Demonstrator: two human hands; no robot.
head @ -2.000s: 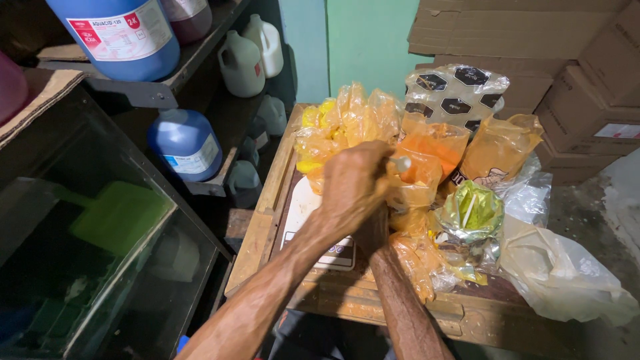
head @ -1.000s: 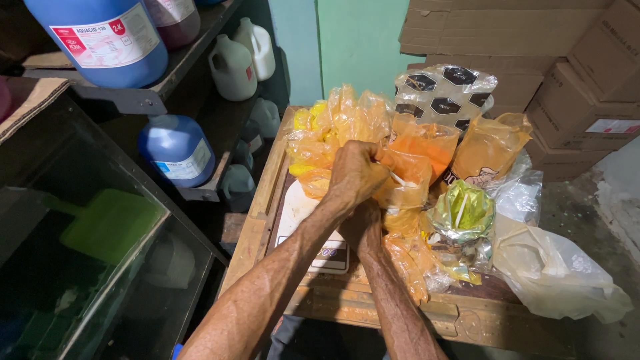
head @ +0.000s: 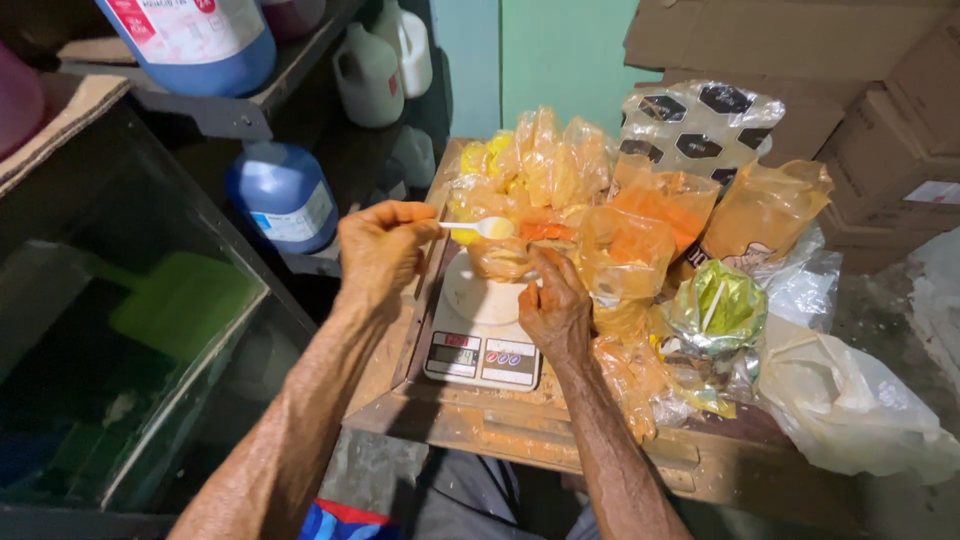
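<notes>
My left hand [head: 382, 262] pinches the handle of a small white plastic spoon [head: 491, 227], whose bowl carries a little pale yellow powder. The spoon is above a small clear plastic bag [head: 501, 259] at the back of a white digital kitchen scale [head: 480, 322]. My right hand [head: 555, 300] has its fingers at this bag's right edge, gripping it. Right of that hand stand open plastic bags of orange powder [head: 637, 244]. A foil bag of green powder [head: 720, 304] with a white stick in it lies farther right. Yellow powder bags [head: 487, 154] are behind the scale.
The scale and bags stand on a wooden table [head: 525, 442]. At the left are a glass-sided case [head: 150, 315] and a shelf with blue jugs [head: 285, 196] and white jugs [head: 369, 75]. Cardboard boxes [head: 892, 165] are stacked at the right. A whitish plastic bag [head: 847, 397] hangs over the front edge.
My hands were close together over the bags; now they are apart, the left one farther left with the spoon in plain view. More of the scale and its display shows.
</notes>
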